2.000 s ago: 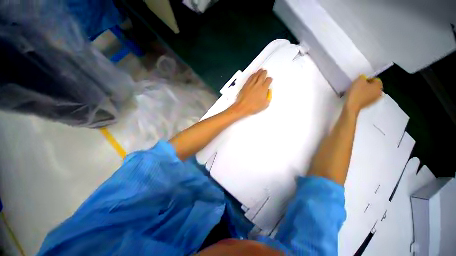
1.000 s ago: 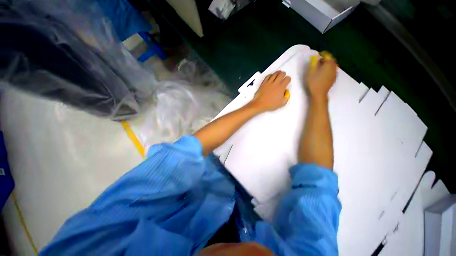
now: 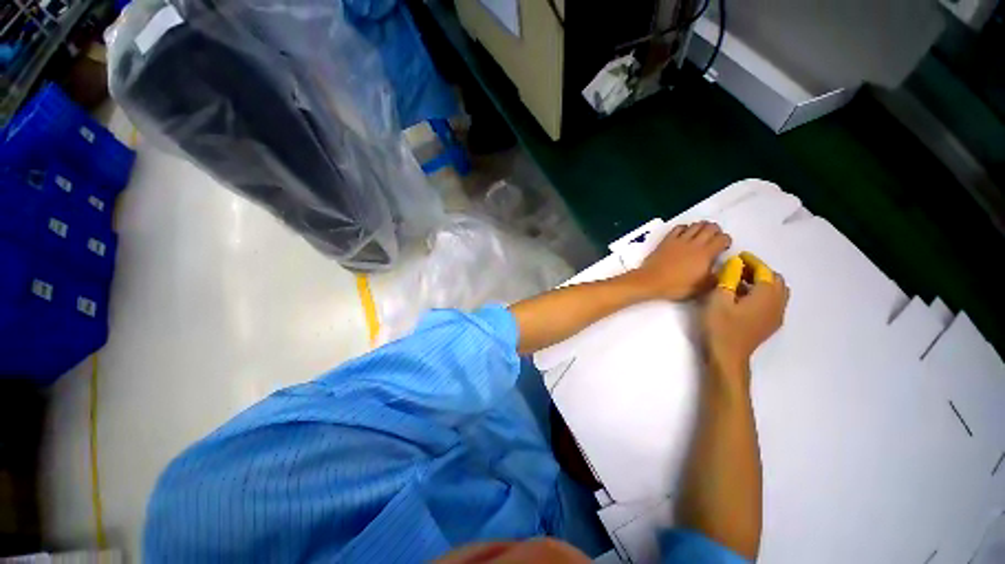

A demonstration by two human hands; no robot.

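A large white box blank (image 3: 838, 397) lies flat in front of me on a stack, with slits and notched flaps along its edges. My left hand (image 3: 685, 262) rests on the blank near its far left edge, palm down, fingers slightly bent. My right hand (image 3: 749, 303) is just right of it, over the blank, with yellow finger cots on the thumb and a finger. Its fingers are curled and I see nothing held in them; whether the tips touch is unclear.
A formed white box (image 3: 771, 88) stands on the dark green bench (image 3: 617, 165) at the far side. A cream machine panel (image 3: 518, 66) is left of it. Plastic-wrapped black items (image 3: 265, 132), clear bags and blue crates (image 3: 55, 231) stand on the pale floor at left.
The view has swung left, bringing the crates into sight. The box at my right hand two seconds ago is gone from there. My right hand has come closer to my left.
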